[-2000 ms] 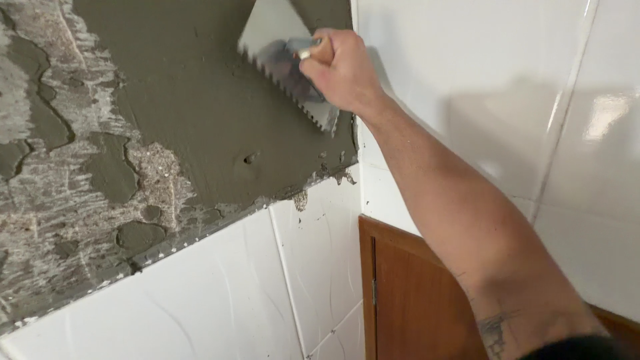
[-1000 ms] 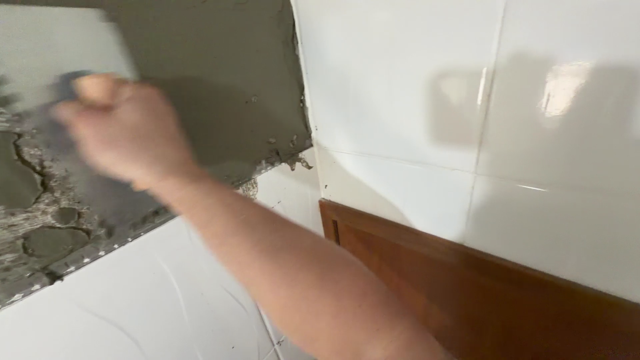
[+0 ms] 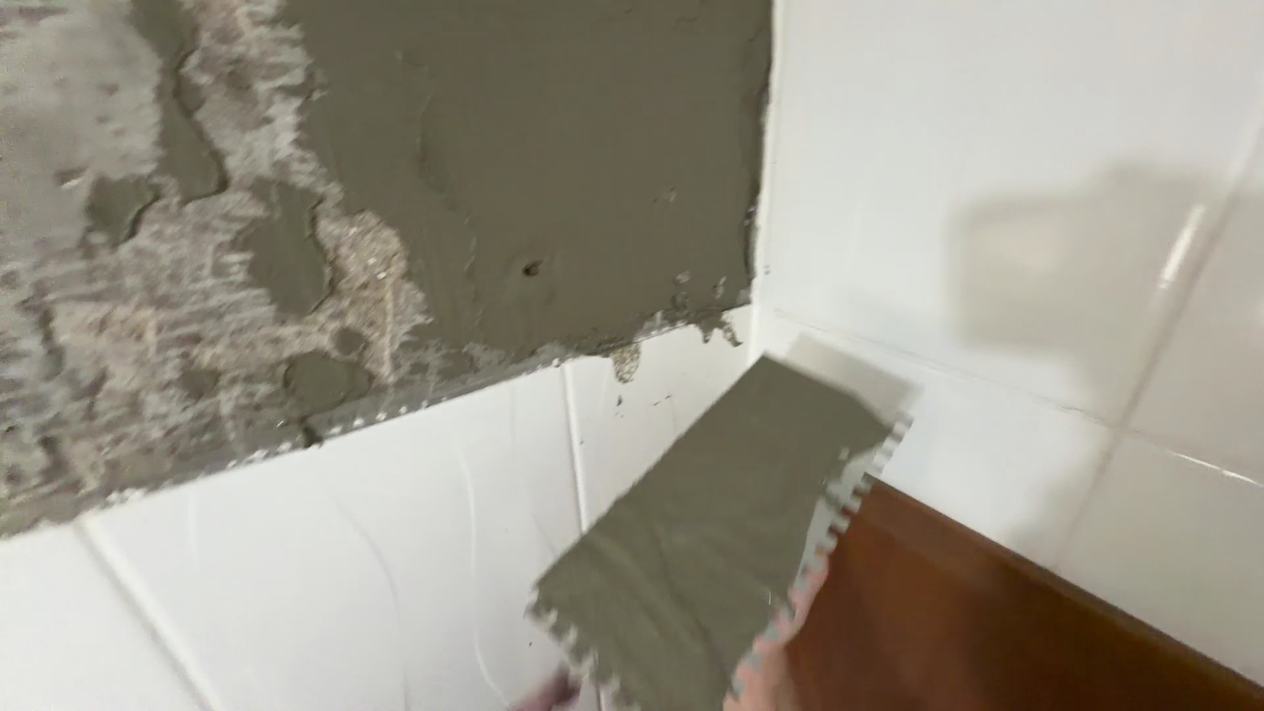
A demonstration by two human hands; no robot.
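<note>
A notched steel trowel [image 3: 701, 523] is tilted in the lower middle of the view, its face coated with grey mortar. My right hand [image 3: 768, 681] is behind it, mostly hidden, with some blurred skin showing past the toothed edge; it holds the trowel. Above, a layer of smooth grey mortar [image 3: 573, 148] covers the right part of the untiled wall patch. The trowel is apart from that layer. A blurred pinkish shape at the bottom edge, left of the trowel, is too unclear to name. My left hand is not identifiable in view.
Rough, partly bare wall [image 3: 227, 296] lies to the left of the mortar. White tiles [image 3: 346, 553] run below it, and glossy white tiles [image 3: 889, 148] cover the adjoining wall past the corner. A brown wooden panel [image 3: 948, 612] stands at lower right.
My right hand was sweeping the trowel over the wall at the left one second ago; now the trowel is off the wall, lower and further right, its mortar-coated face showing.
</note>
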